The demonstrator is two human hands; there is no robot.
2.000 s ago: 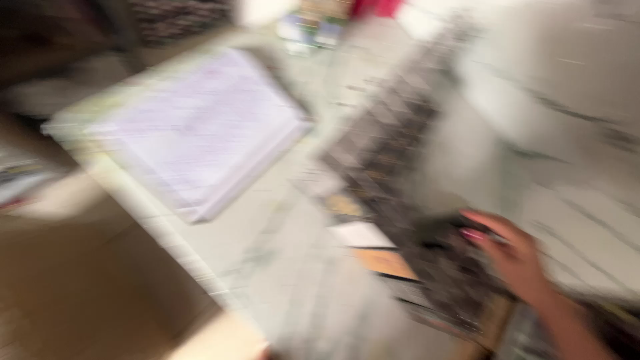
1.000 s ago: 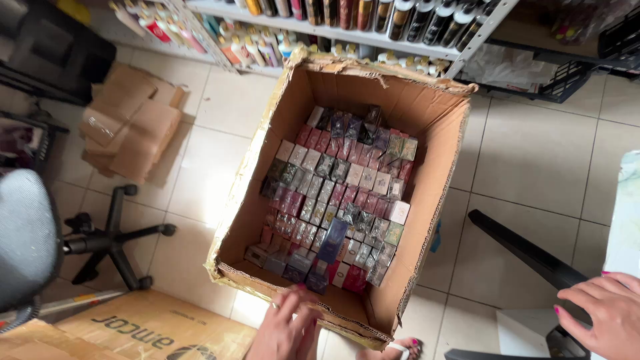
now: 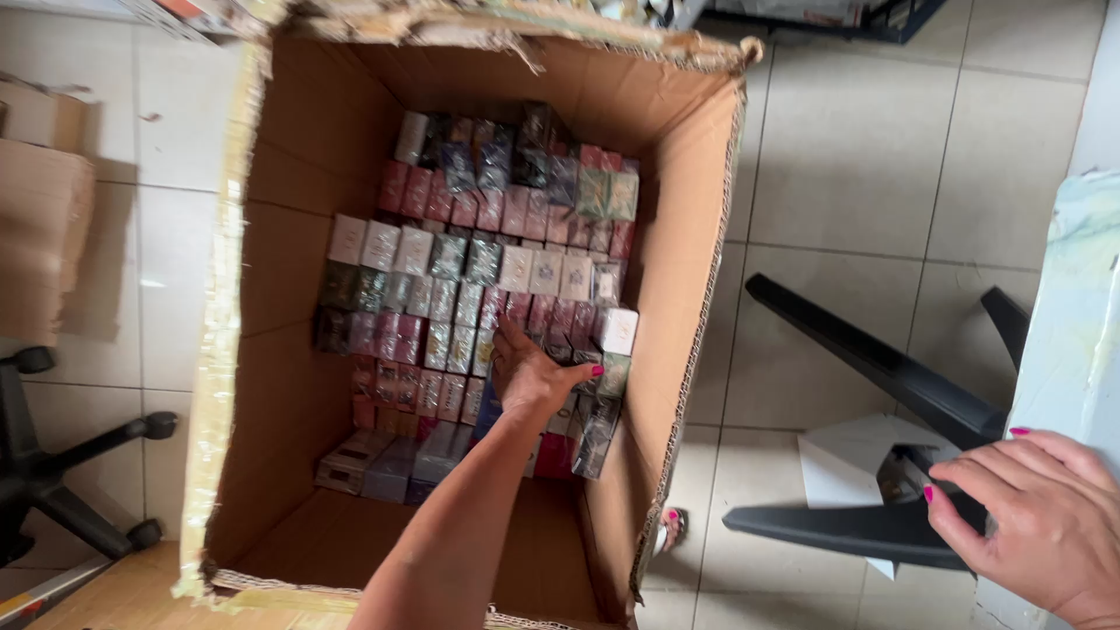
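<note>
A deep cardboard box (image 3: pixel 687 350) with torn, taped edges holds rows of small wrapped cartons (image 3: pixel 451 302) in pink, white, green and dark colours. My left hand (image 3: pixel 531 367) reaches down into it, palm down over the middle rows, thumb spread toward the right; its fingertips are near or on the cartons. A blue carton (image 3: pixel 488 409) lies partly under that hand and wrist. My right hand (image 3: pixel 1024 516) is at the lower right, outside the box, by the edge of a light marbled tabletop (image 3: pixel 1067 306), fingers bent and apart, with nothing seen in it.
Black chair-base legs (image 3: pixel 875 359) stand on the tiled floor right of the box, with a white sheet (image 3: pixel 840 459) beneath. Another wheeled chair base (image 3: pixel 70 472) and flattened cardboard (image 3: pixel 39 236) are at the left. A foot (image 3: pixel 672 529) shows beside the box.
My left hand has moved from the box's near edge down into it, over the middle rows. The view has swung from the tabletop to the box since the earliest frame and is now closer.
</note>
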